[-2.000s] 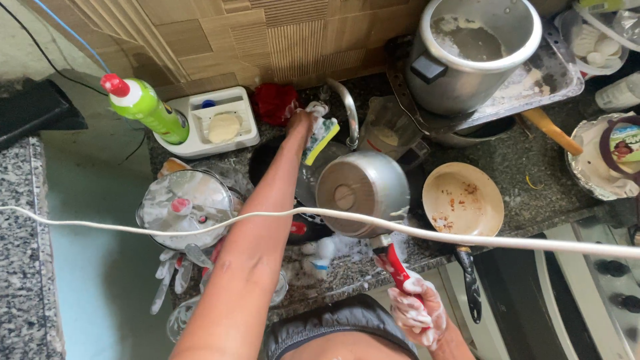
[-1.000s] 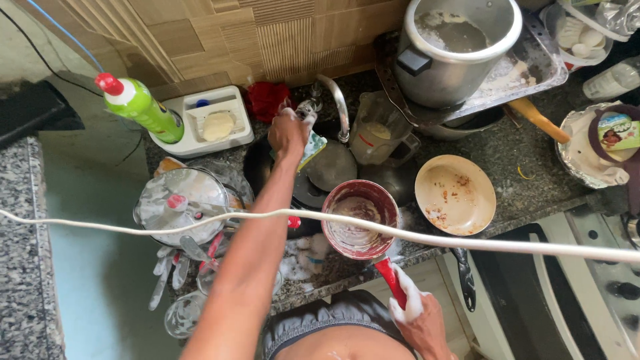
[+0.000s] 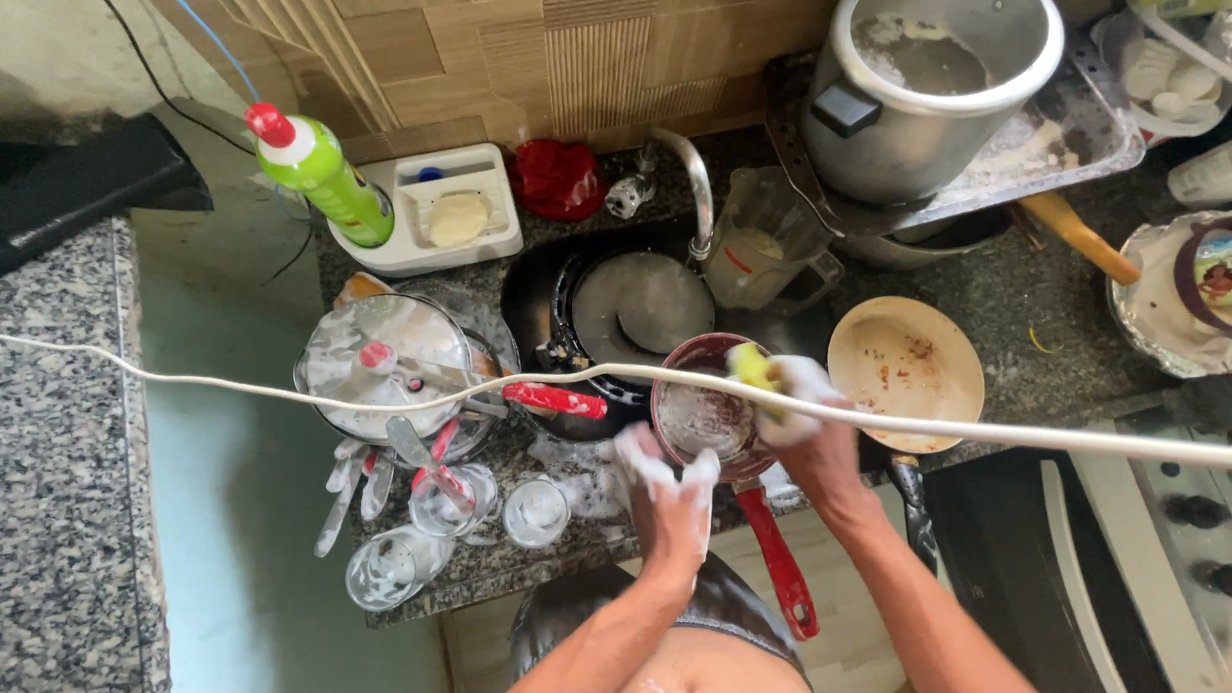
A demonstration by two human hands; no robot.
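Note:
A red saucepan [image 3: 707, 414] with soapy residue inside stands open side up near the counter's front edge, its red handle pointing toward me. Soapy and blurred, my right hand [image 3: 804, 399] grips a yellow sponge [image 3: 756, 371] at the pan's right rim. My left hand [image 3: 669, 472], covered in foam, is at the pan's lower left rim with its fingers spread; its grip on the rim is hard to tell. Behind the pan is the black sink [image 3: 534, 289] holding a round dark pan filled with cloudy water [image 3: 640, 298], under the metal faucet [image 3: 698, 183].
Soapy glasses [image 3: 536, 512], cutlery [image 3: 375, 486] and a glass lid [image 3: 375, 337] lie left. A cream frying pan [image 3: 905, 371], a plastic jug [image 3: 765, 250] and a large aluminium pot [image 3: 929, 106] stand right. A green detergent bottle [image 3: 322, 183] is back left. A white cable [image 3: 616, 371] crosses the view.
The left hand has come from near the faucet to the saucepan's rim. My right hand has left the red handle and now has the sponge. The saucepan was bottom up two seconds ago.

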